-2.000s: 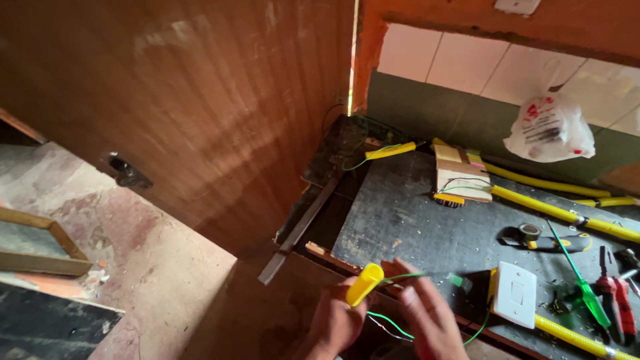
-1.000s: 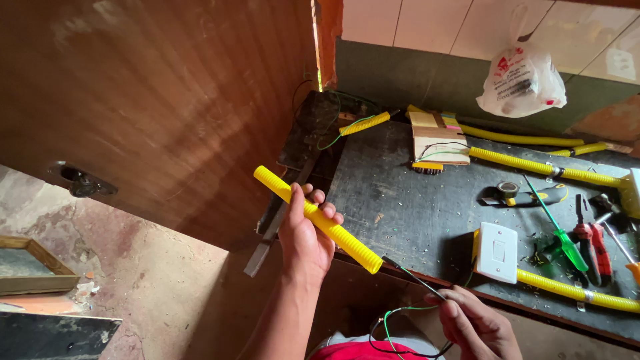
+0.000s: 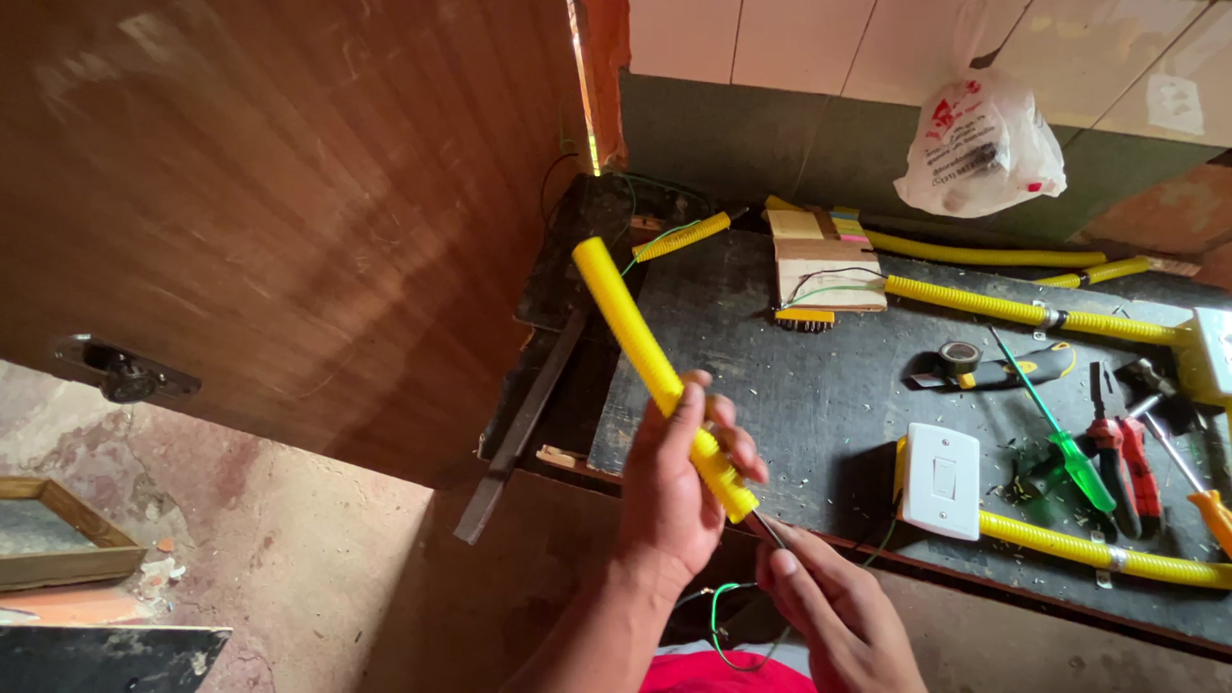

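My left hand (image 3: 674,481) is closed round a short piece of yellow corrugated conduit (image 3: 630,322), held at a slant above the near edge of the black board. At the conduit's lower end, my right hand (image 3: 828,597) pinches a dark wire (image 3: 767,528) whose tip meets or enters the opening; how far in it reaches is hidden. A green wire (image 3: 715,616) loops below, near my lap. Right of my hands, a white wall switch (image 3: 943,479) on a yellow box joins another conduit run (image 3: 1088,551) lying on the board.
On the black board (image 3: 731,385) lie a green screwdriver (image 3: 1080,467), red-handled pliers (image 3: 1136,472), a utility knife (image 3: 1030,366), a tape roll (image 3: 960,356) and a hammer (image 3: 1150,375). Cardboard (image 3: 828,260) sits behind. A plastic bag (image 3: 982,144) hangs on the wall. A wooden door (image 3: 289,192) stands left.
The held conduit has tilted steeper since a second ago. My right hand has moved up and left with the dark wire, to the conduit's lower end.
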